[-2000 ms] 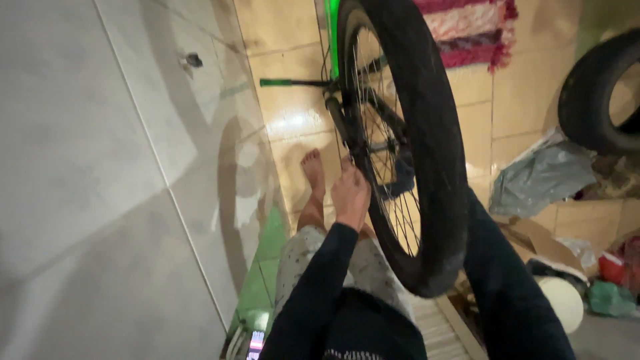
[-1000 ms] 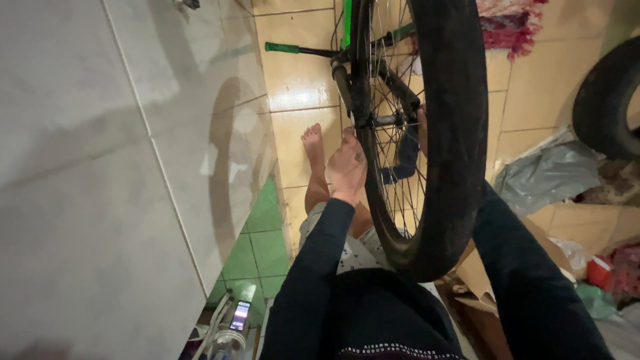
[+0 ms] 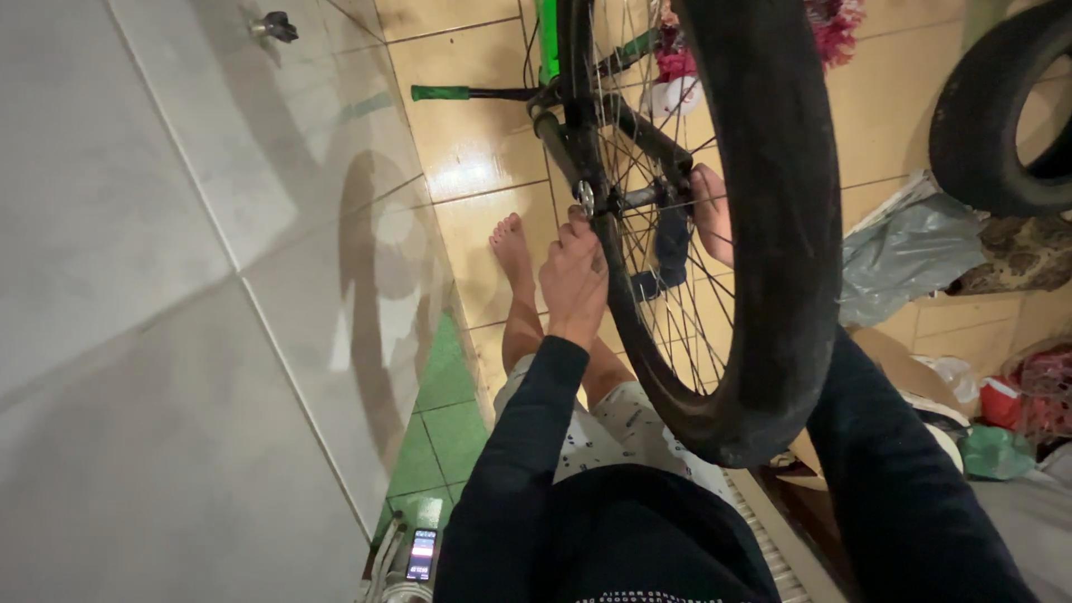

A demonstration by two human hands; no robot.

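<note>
A bicycle wheel with a wide black tire (image 3: 775, 251) stands upright before me, set in the dark bicycle fork (image 3: 557, 146) below a bright green frame tube (image 3: 548, 38). My left hand (image 3: 575, 272) has its fingertips at a shiny metal axle nut or washer (image 3: 584, 198) at the fork end, on the wheel's left side. Beyond the spokes, my right hand (image 3: 712, 213) is near the other fork end, partly hidden by the tire; whether it grips anything cannot be told. A dark blue cloth or strap (image 3: 670, 243) shows behind the spokes.
A handlebar with a green grip (image 3: 440, 93) points left toward the tiled wall (image 3: 184, 276). On the right lie a loose tire (image 3: 955, 126), a grey plastic bag (image 3: 909, 251) and a green bag (image 3: 997, 452). A lit phone (image 3: 421, 553) is at the lower left. Bare feet stand below.
The right hand, hidden two seconds ago, now shows through the wheel at the far fork end. My left hand stays by the axle, where a shiny metal part is now visible.
</note>
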